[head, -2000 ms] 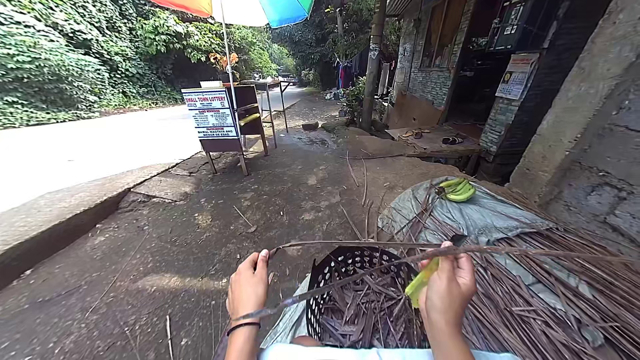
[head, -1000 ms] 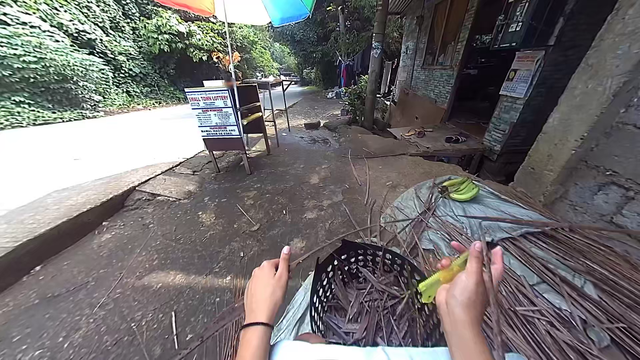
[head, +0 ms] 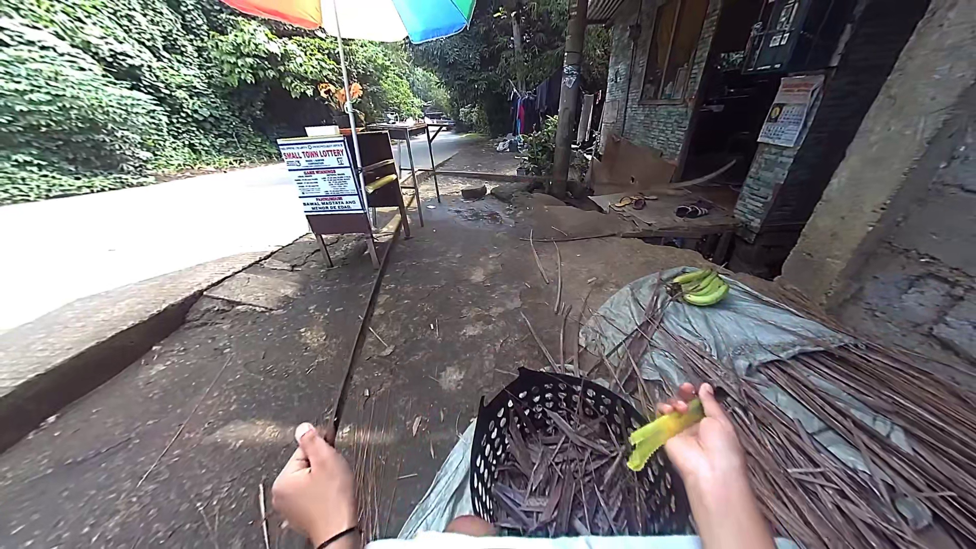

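Note:
My left hand (head: 316, 482), at the lower left, is closed on the lower end of a long thin palm leaf midrib (head: 372, 293), which rises upright from the fist. In my right hand (head: 705, 446) is a yellow-green handle (head: 663, 436); whatever it belongs to is mostly hidden by the fingers. Between the hands stands a black perforated plastic basket (head: 488, 465) holding dry brown leaf strips (head: 560, 476). Brown palm fronds (head: 831, 412) lie in a heap on a grey-green sack (head: 732, 328) to the right, and green bananas (head: 701, 287) rest on that sack.
A signboard (head: 322, 177) with writing stands beside a table (head: 408, 130) under a colourful umbrella (head: 427, 15). A raised concrete curb (head: 114, 328) runs along the left. On the right are a rough wall (head: 907, 191) and a house doorstep with footwear (head: 692, 209). Thin sticks (head: 558, 278) litter the ground.
Two seconds ago a long strip stretched across between both hands. Now a thin midrib stands upright in my left hand, which has moved lower and left. The yellow-green handle stays in my right hand.

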